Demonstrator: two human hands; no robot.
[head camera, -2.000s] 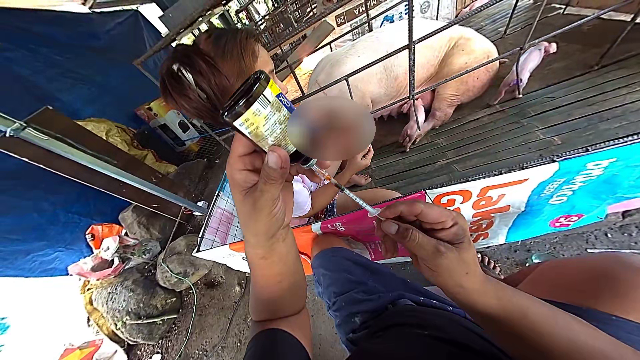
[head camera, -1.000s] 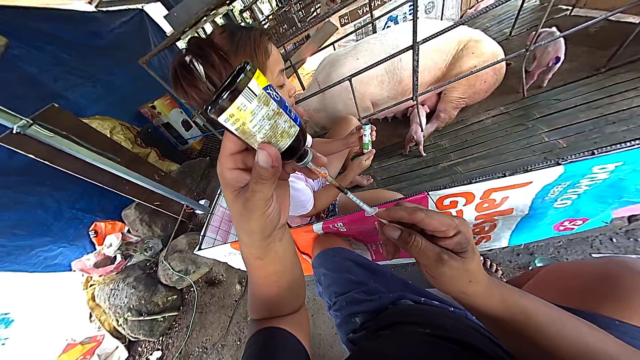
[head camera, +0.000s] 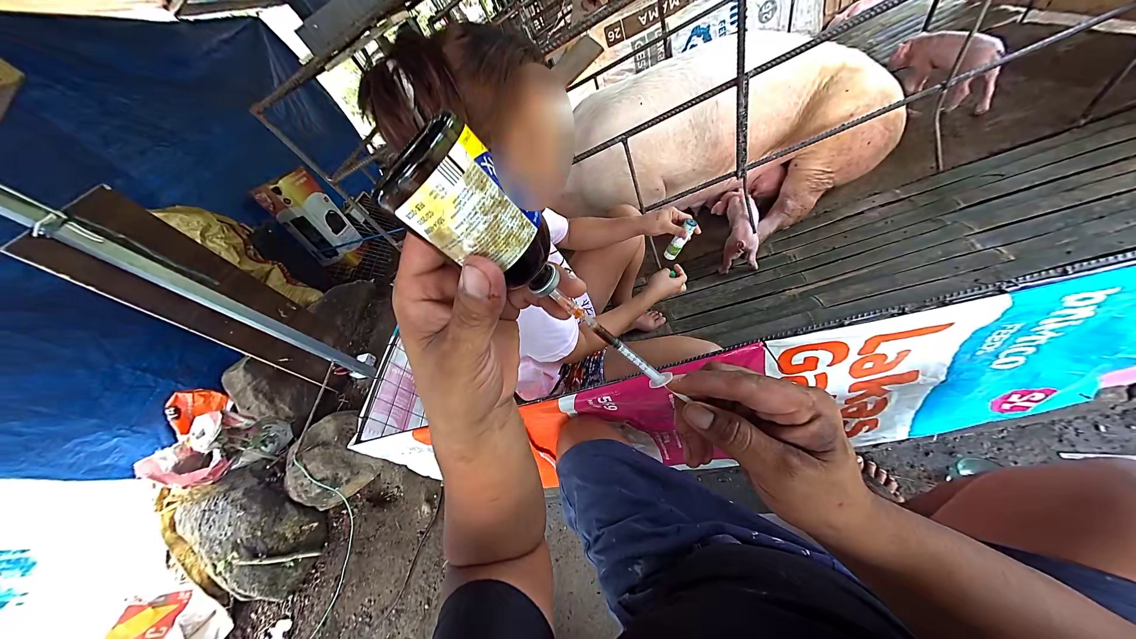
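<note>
My left hand grips a dark brown glass vial with a yellow and white label, tilted with its stopper down to the right. A thin syringe runs from the stopper toward my right hand; its needle end is at the stopper, and reddish-brown liquid shows in the upper part of its barrel. The thumb and fingers of my right hand pinch the plunger end. Just behind the vial sits a person, who holds a small white and green bottle in one hand and a green item in the other.
A metal-bar pen holds a large pig, a piglet at its belly and another piglet farther back, on slatted flooring. Printed feed sacks line the near edge. Rocks and a blue tarp are at left.
The plunger end, with my right hand on it, stands farther from the stopper than two seconds ago. The person's small bottle has come into view, and a piglet has moved at the back of the pen.
</note>
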